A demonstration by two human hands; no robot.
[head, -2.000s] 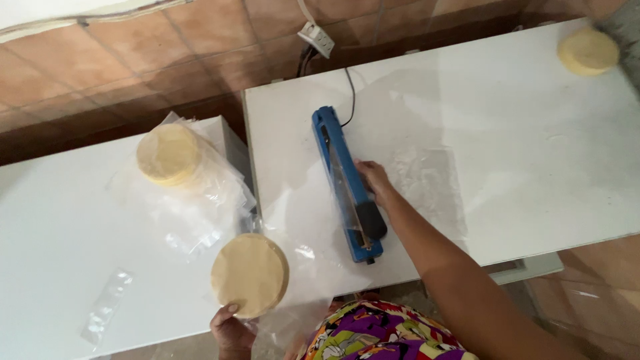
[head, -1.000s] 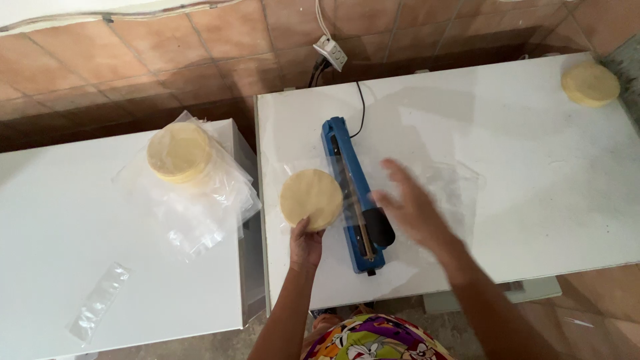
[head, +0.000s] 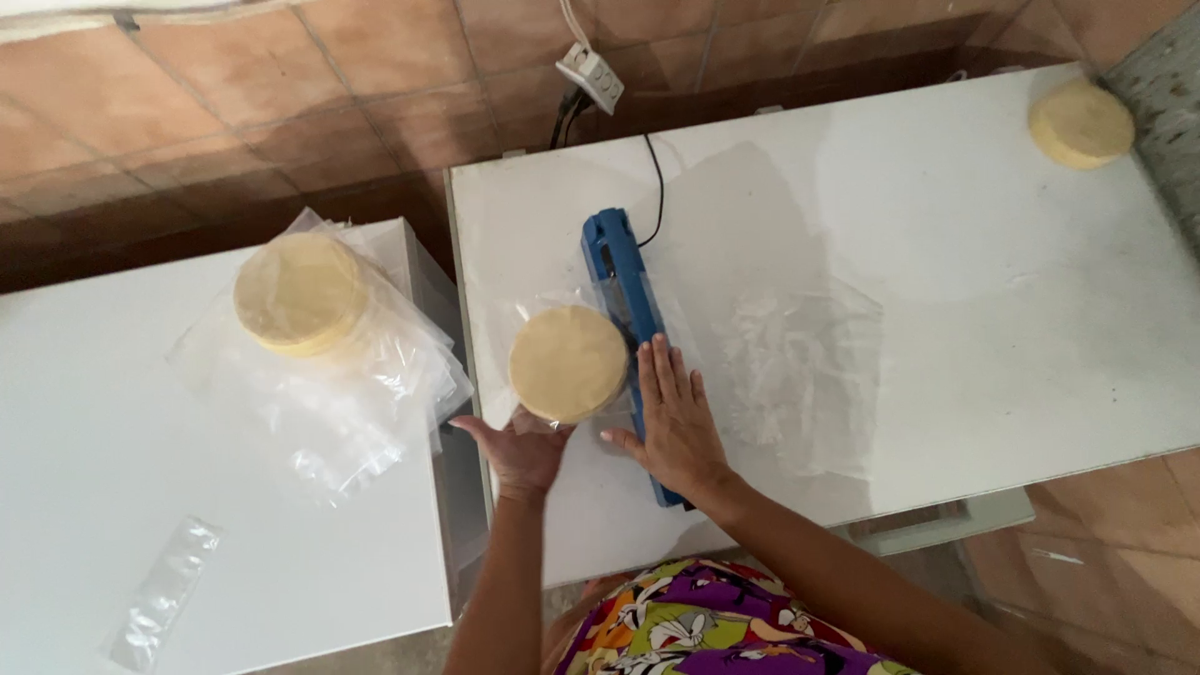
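Note:
A stack of round, flat, pale yellow discs (head: 568, 364) in a clear plastic bag lies at the left side of a blue impulse bag sealer (head: 633, 281). My left hand (head: 528, 457) is under the near edge of that bagged stack, thumb out to the left; its fingers are partly hidden. The open end of the bag reaches over the sealer. My right hand (head: 677, 422) lies flat with fingers extended on the sealer's arm, pressing or resting there. The sealer's black handle is mostly hidden by this hand.
On the left white surface (head: 84, 394), another disc stack (head: 302, 292) rests on clear plastic bags (head: 347, 422), near a plastic strip (head: 167, 592). More clear film (head: 806, 375) lies right of the sealer. A further disc stack (head: 1081, 124) is at the far right corner. A power strip (head: 591, 77) hangs behind.
The bagged stack has moved from the left of the table edge to beside the sealer, carried by my left hand. My right hand has come down onto the sealer's arm.

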